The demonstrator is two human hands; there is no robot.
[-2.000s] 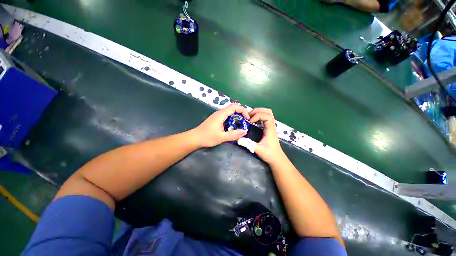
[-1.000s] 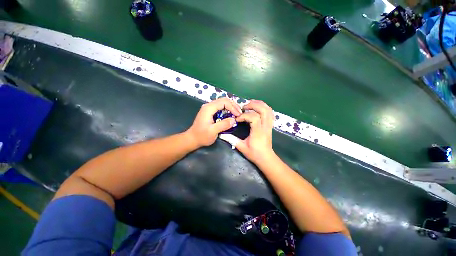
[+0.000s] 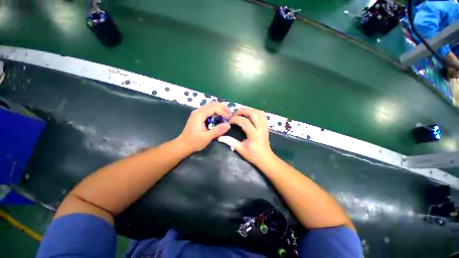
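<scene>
A black cylindrical housing (image 3: 237,132) lies between my hands over the bench, beside the white rail. A bluish-white circuit board (image 3: 215,121) shows at its left end. My left hand (image 3: 204,128) is curled around the board end, thumb and fingers on its edge. My right hand (image 3: 253,135) grips the housing body from the right. A white covering is on my right thumb. The fingertips of both hands meet and hide part of the board and housing.
Green conveyor belt (image 3: 176,55) beyond the spotted white rail (image 3: 342,142) carries black housings (image 3: 104,31), (image 3: 282,24), (image 3: 428,133). A flat round part with wires (image 3: 272,224) lies near my body. Blue box (image 3: 19,146) at left, black parts (image 3: 439,201) at right. Another person's blue sleeve (image 3: 432,20) at upper right.
Both hands, with the housing between them, appear a little further left in the view. The housings at the upper part of the belt have shifted left. My hold on the unit stays closed.
</scene>
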